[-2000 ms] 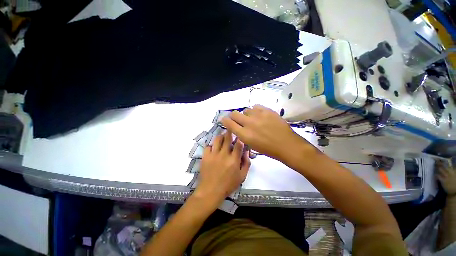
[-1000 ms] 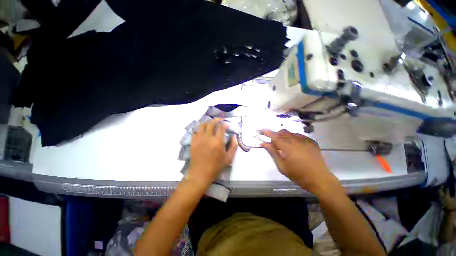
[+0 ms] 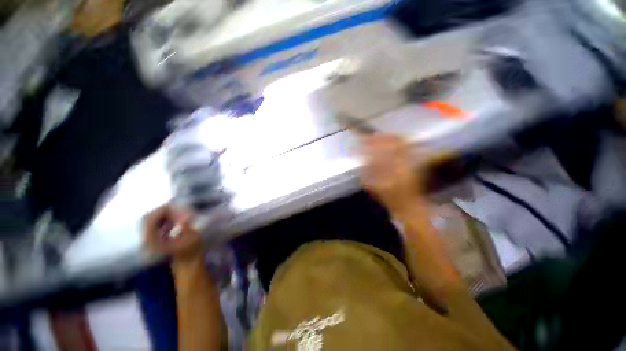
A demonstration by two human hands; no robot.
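Note:
The picture is strongly blurred. The overlapping row of pale grey tabs [image 3: 194, 170] lies on the white table, left of the lit needle area. My left hand [image 3: 171, 234] is curled at the table's front edge, just below the row. A small pale spot shows between its fingers; I cannot tell if it is something held. My right hand [image 3: 388, 166] is at the front edge further right. A small dark thing [image 3: 358, 125] shows at its fingertips; blur hides whether it is gripped.
The white sewing machine [image 3: 302, 51] with its blue stripe spans the back. Black fabric [image 3: 103, 130] lies at the left. An orange piece [image 3: 446, 108] lies at the right of the table. Pale and black pieces [image 3: 525, 206] are below right. My lap is under the front edge.
The view has swung to the right and tilted. My left hand has left the tabs for the table's front edge. My right hand has moved right, away from the needle area.

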